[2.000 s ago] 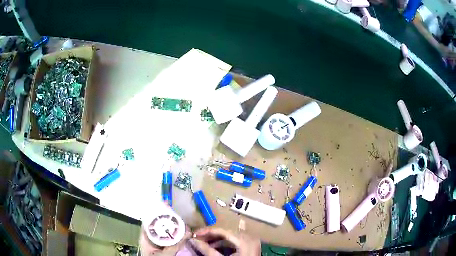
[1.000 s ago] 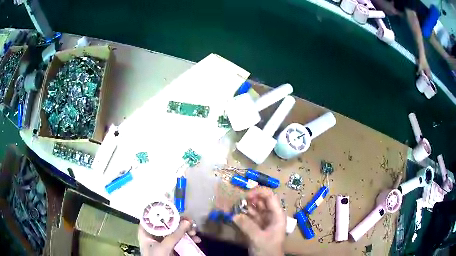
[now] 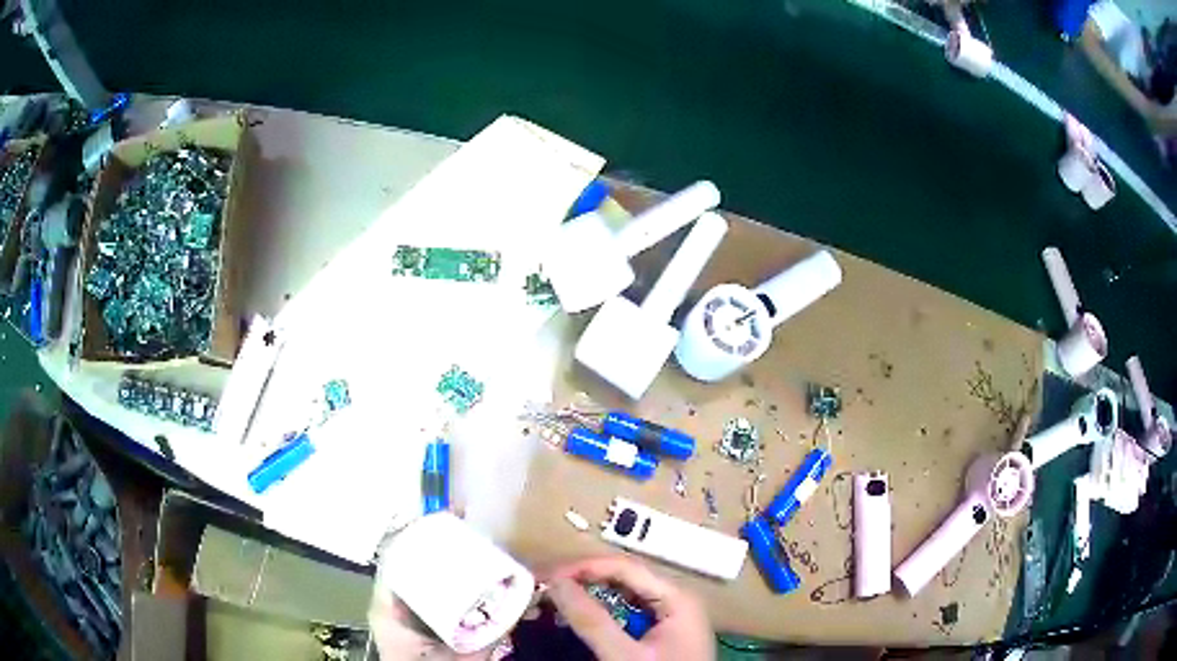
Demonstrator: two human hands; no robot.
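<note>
My left hand [image 3: 403, 622] holds a fan body by its lower side at the bottom edge. Its round pale head [image 3: 458, 581] is tilted, with the slotted face turned down to the right. My right hand [image 3: 652, 604] is beside it, with its fingers around a small circuit board [image 3: 612, 598] and a blue cell [image 3: 636, 621], both partly hidden. The fan's handle is mostly hidden or cut off. A white handle cover [image 3: 674, 538] lies just beyond my right hand, with a tiny white piece [image 3: 577, 520] next to it.
Three white fans [image 3: 732, 331] lie beyond on cardboard. Blue cells [image 3: 609, 452] with wires, small boards and pink parts [image 3: 873, 535] lie around. A carton of boards [image 3: 239, 245] stands at left. Open cartons [image 3: 278, 575] are below the bench edge. A person's arm shows at top right.
My right hand has picked up the blue cell and board from the bench and brought them toward the fan. My left hand has tilted the fan head, turning its face downward.
</note>
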